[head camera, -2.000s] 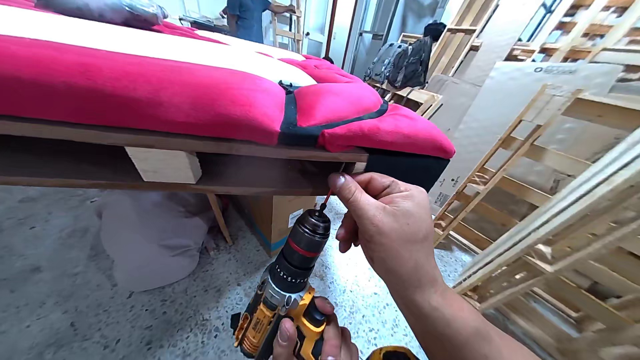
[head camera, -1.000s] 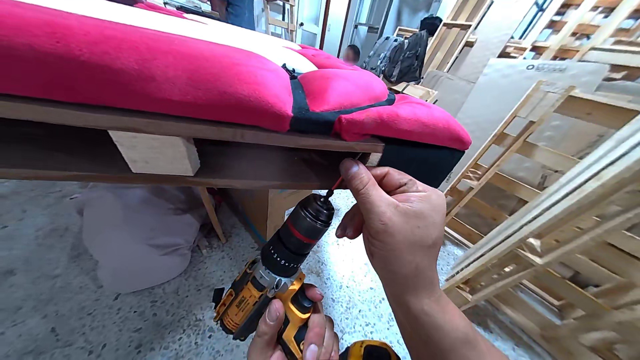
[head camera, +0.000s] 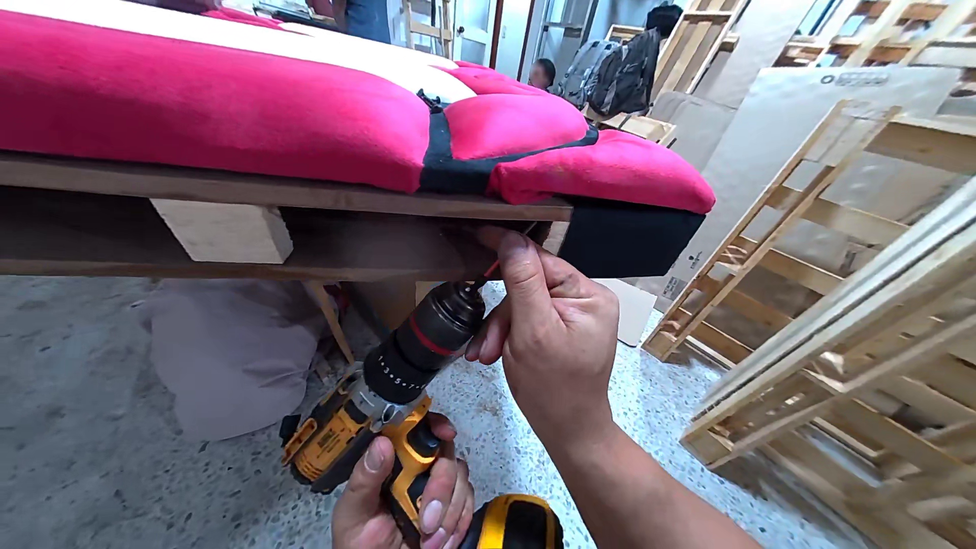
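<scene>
A yellow-and-black cordless drill (head camera: 381, 396) points up and to the right, its handle gripped by my left hand (head camera: 412, 488). Beyond its black chuck, my right hand (head camera: 553, 305) pinches a thin reddish driver bit or shaft (head camera: 492, 270) between thumb and fingers. The fingertips are at the underside opening of a wooden frame (head camera: 343, 197), near its right end. Pink padded upholstery (head camera: 267, 114) lies on the frame, with black fabric (head camera: 629, 240) around the corner. A pale wood block (head camera: 221, 230) sits inside the frame. The far tip of the shaft is hard to make out.
Slatted wooden frames (head camera: 854, 404) lean at the right beside a large cardboard sheet (head camera: 762, 160). A greyish cloth bundle (head camera: 229, 358) rests on the speckled floor under the frame. Backpacks (head camera: 621, 76) and a person (head camera: 542, 74) are in the background.
The drill and both hands remain together below the frame's corner. The view has shifted slightly, and a person's head now shows near the backpacks.
</scene>
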